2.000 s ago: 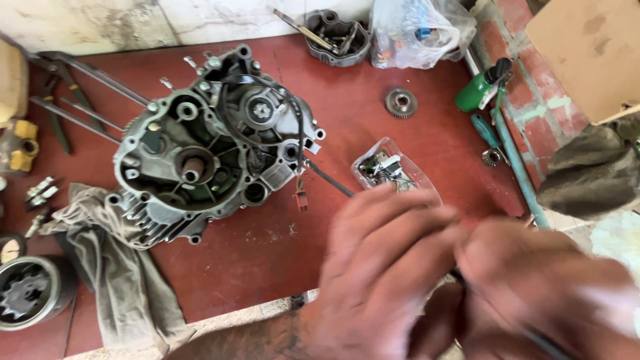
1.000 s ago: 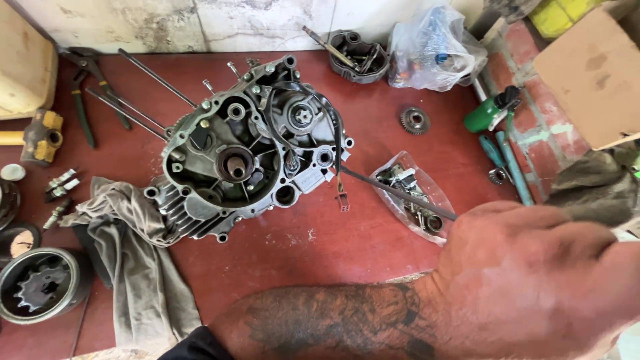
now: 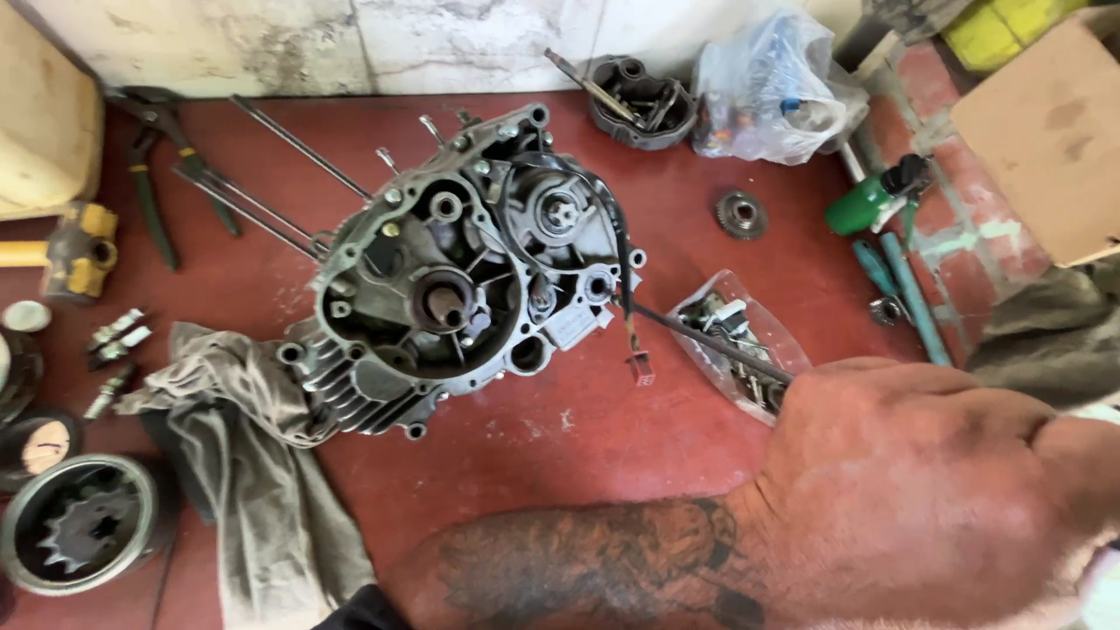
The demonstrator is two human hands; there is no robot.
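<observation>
My left hand (image 3: 884, 464), with a tattooed forearm, reaches across from the bottom and is closed around a dark thin rod (image 3: 717, 341). The rod's far end meets the right side of an open engine crankcase (image 3: 429, 289), near a round bore. A black cable (image 3: 619, 219) curves over the crankcase and ends in a red connector (image 3: 641, 367) hanging beside it. Under the rod lies a clear plastic bag of small metal parts (image 3: 731, 324). Skin at the right edge overlaps the fist; whether it is my right hand cannot be told.
On the red tabletop (image 3: 525, 472) lie a grey rag (image 3: 262, 490), a rotor housing (image 3: 79, 525), spark plugs (image 3: 114, 337), a hammer (image 3: 79, 249), pliers (image 3: 153, 166) and a gear (image 3: 740, 215). A cover with parts (image 3: 643, 105) and a plastic bag (image 3: 770, 87) stand by the wall. A cardboard box (image 3: 1041, 131) is right.
Two seconds ago both hands showed apart over the rod at the lower right. My left hand has since moved right along the rod, and the right is no longer distinct.
</observation>
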